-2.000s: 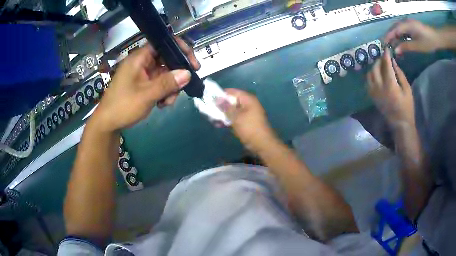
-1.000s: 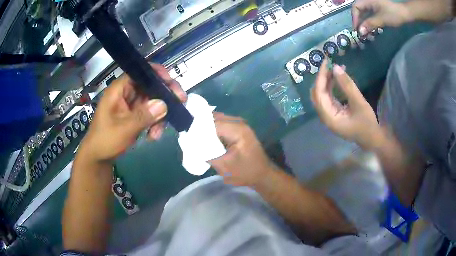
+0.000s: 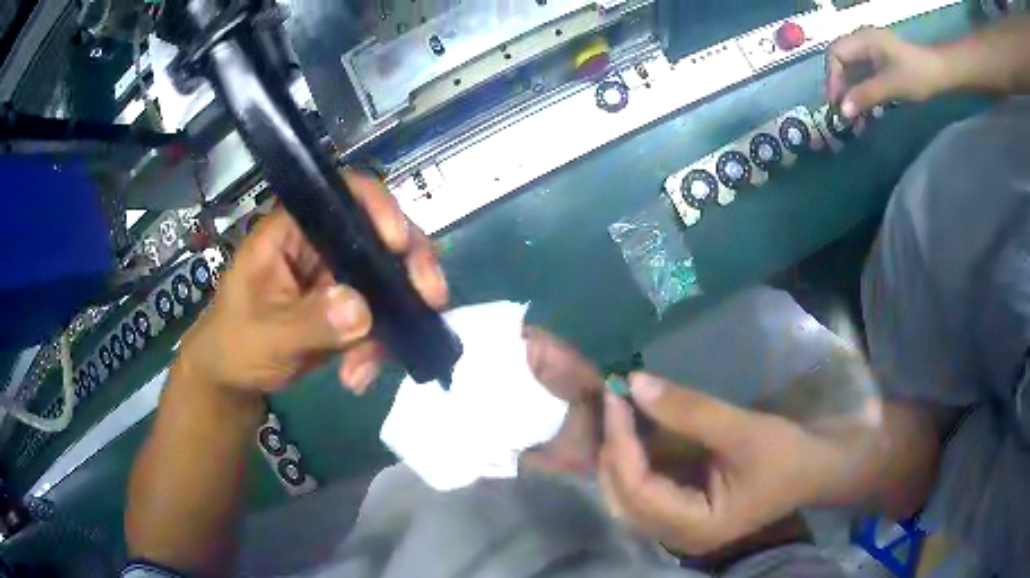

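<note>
My left hand [image 3: 322, 299] holds a long black glue syringe [image 3: 328, 220], slanting from the dark mechanism at upper left down to its narrow lower end. My right hand [image 3: 559, 395] is partly hidden behind the neighbour's hand and holds a flat white wiping tissue [image 3: 480, 406] behind and below the syringe's lower end. The neighbour's hand [image 3: 700, 452] holds a tiny green dispensing needle [image 3: 618, 386] between its fingertips, right of the tissue.
A clear bag with green bits [image 3: 657, 265] lies on the green bench mat. Panels of round parts lie at right [image 3: 745, 164] and lower left [image 3: 282, 454]. The white rail [image 3: 508, 169] bears one round part [image 3: 611, 95] and a red button [image 3: 790, 36]. The neighbour's other hand [image 3: 887, 70] is at upper right.
The neighbour's hand has moved from beside the bag to in front of my right hand with the green needle. The tissue has spread flatter and shifted right and down. The syringe's end has moved slightly down.
</note>
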